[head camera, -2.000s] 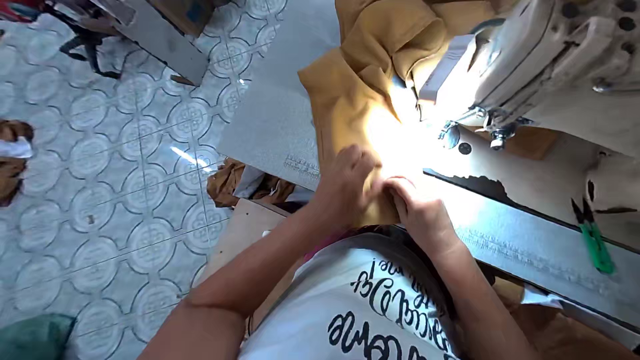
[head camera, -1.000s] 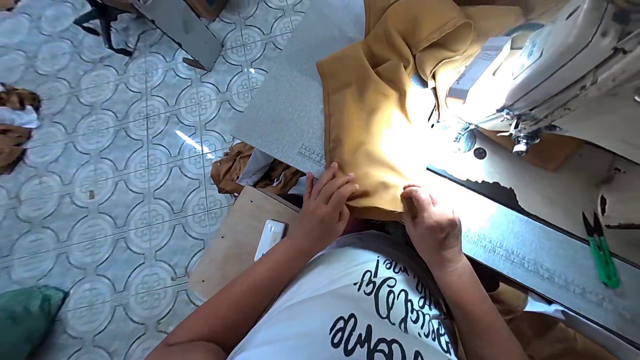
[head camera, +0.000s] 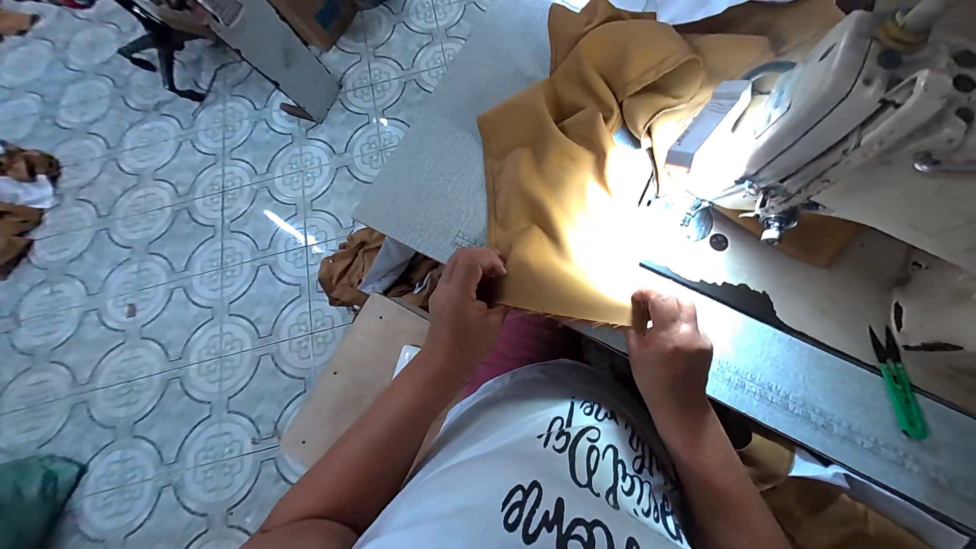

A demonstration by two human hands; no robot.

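A mustard-brown fabric piece (head camera: 541, 206) lies over the grey table of a sewing machine (head camera: 808, 130), its near edge frayed and stretched between my hands. My left hand (head camera: 469, 297) pinches the left corner of that edge, and my right hand (head camera: 667, 328) pinches the right corner, just in front of the machine's lit needle area. Bright lamplight washes out the cloth's right side. The far part of the fabric is bunched in folds beside a small box (head camera: 709, 126). Green-handled thread snips (head camera: 900, 389) lie on the table to the right of my right hand.
A wooden board (head camera: 351, 381) is at my left, with crumpled brown and white cloth (head camera: 354, 267) behind it. More brown cloth hangs below the table at the lower right. Another table's end (head camera: 290, 57) stands at the upper left on the tiled floor (head camera: 221, 282). A green bag-like item (head camera: 34, 496) is at lower left.
My hands were close together on the cloth two seconds ago; they have moved apart to its two near corners. The near edge now lies straight between them.
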